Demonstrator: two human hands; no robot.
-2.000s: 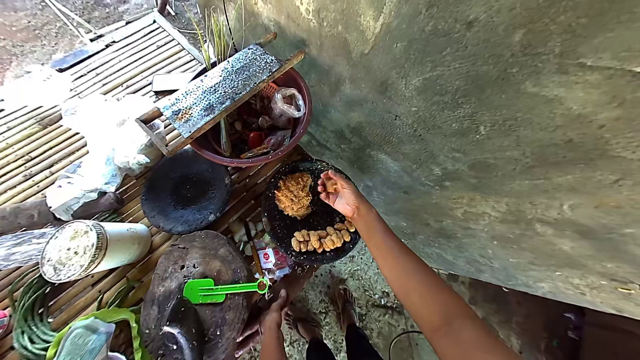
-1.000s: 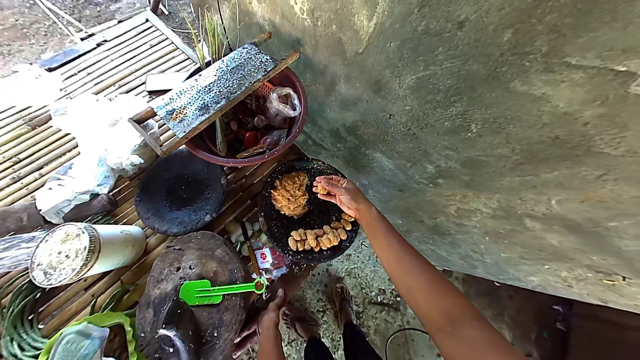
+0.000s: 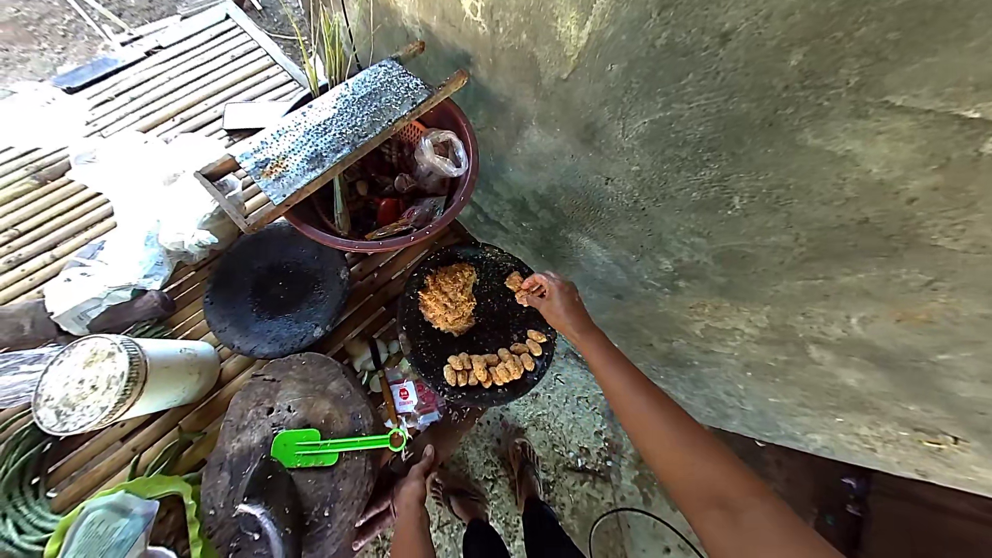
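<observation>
A round black stone slab [image 3: 496, 310] lies on bamboo slats near the wall. On its left part rests a mound of orange-brown shredded mixture [image 3: 449, 299]. Small oval shaped pieces [image 3: 496, 364] of a like colour line its lower edge. My right hand [image 3: 554, 298] is at the slab's upper right, its fingertips closed on a small lump of the mixture [image 3: 514, 285]. My left hand [image 3: 399, 496] hangs beside the wooden chopping block with fingers apart and nothing seen in it. A green plastic scoop [image 3: 333, 447] lies on the block, its ringed handle just above that hand.
A maroon basin [image 3: 465, 186] behind the slab holds bags and other items, with a wood-framed metal grater [image 3: 333, 128] across it. An empty dark round plate [image 3: 277, 291], a white plastic container [image 3: 174, 376] and a wooden chopping block [image 3: 310, 403] stand left. A concrete wall [image 3: 736, 232] rises at right.
My right hand was above the slab's upper right edge with a small piece in its fingers; it is now lower, with a lump at its fingertips. The left hand stays about where it was.
</observation>
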